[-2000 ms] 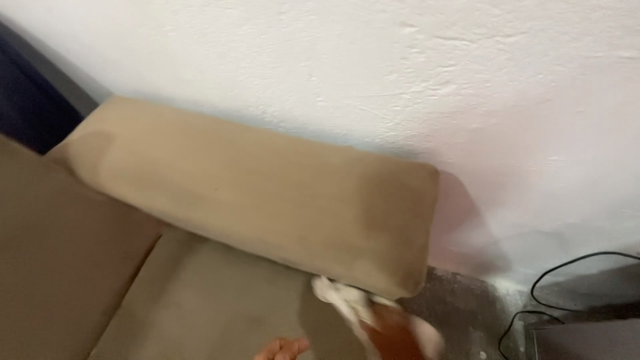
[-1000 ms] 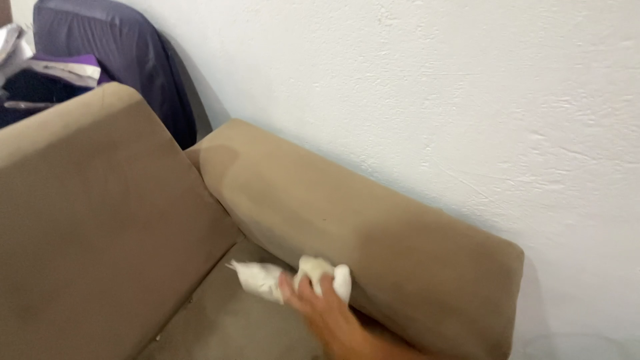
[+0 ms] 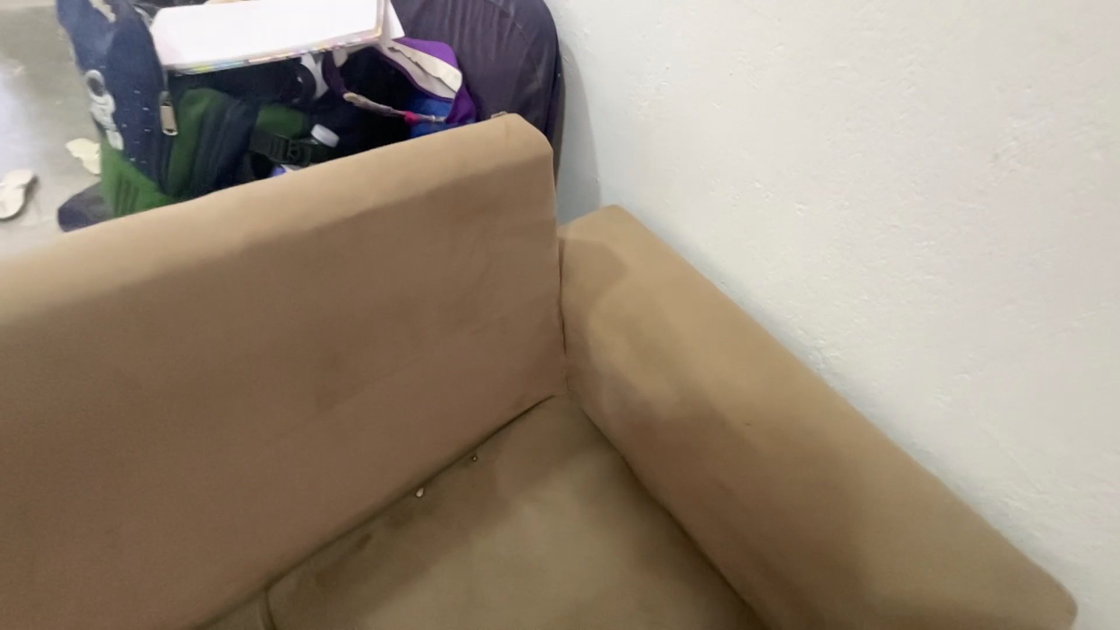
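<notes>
Neither my left hand nor my right hand shows in the head view at this moment, and no cloth is visible. A beige fabric sofa fills most of the view: its backrest [image 3: 297,350] spans the left, its armrest [image 3: 744,420] slants down to the right, and the seat cushion [image 3: 542,525] lies between them. A small pale crumb [image 3: 420,493] and a tiny dark speck [image 3: 474,458] lie on the seat near the seam with the backrest.
A rough white wall [image 3: 875,175] runs beside the armrest. Behind the backrest stand a green and navy backpack [image 3: 210,140], a purple bag [image 3: 437,70], a white flat item [image 3: 271,31] and a dark covered object [image 3: 507,52]. Pale scraps [image 3: 85,156] lie on the floor.
The hand with the white cloth, at the armrest's inner side a second ago, has left the view. The view has swung toward the backrest and the bags behind it.
</notes>
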